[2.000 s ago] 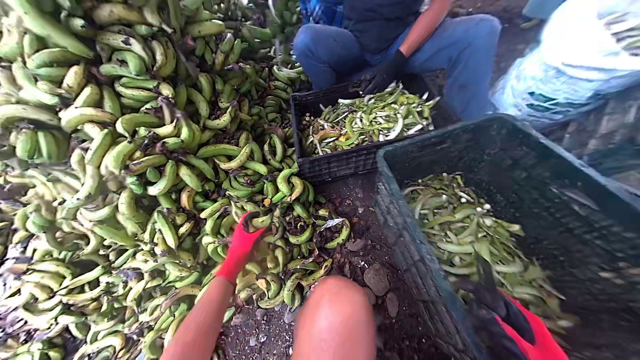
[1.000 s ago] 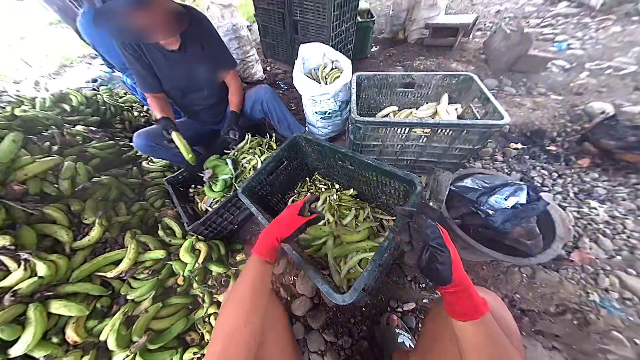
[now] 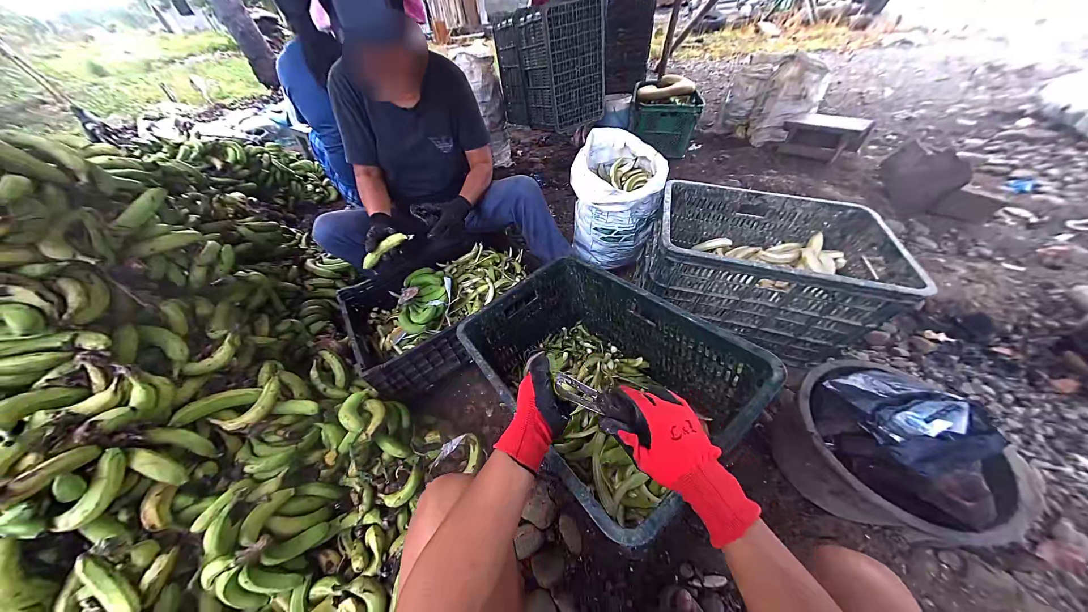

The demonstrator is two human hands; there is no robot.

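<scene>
Both my hands wear red gloves with black palms, above a dark green plastic crate (image 3: 722, 340) of green peels (image 3: 608, 467). My right hand (image 3: 663, 433) is closed on a peeler (image 3: 580, 393) with a metal blade end, which points left. My left hand (image 3: 540, 412) is at the other side of that blade end, its fingers curled around what looks like a green plantain, mostly hidden. To the left lies a large heap of green plantains (image 3: 246, 408).
Across from me sits a person (image 3: 416, 136) in black gloves holding a plantain (image 3: 385, 250), by a black crate (image 3: 416, 365) of peels. A white sack (image 3: 618, 217), a crate (image 3: 790, 314) of peeled plantains and a round tub (image 3: 816, 476) with a black plastic bag stand to the right.
My left hand was at the plantain heap two seconds ago, then over the crate's left side; now my hands are close together over the crate. The view has swung to the right.
</scene>
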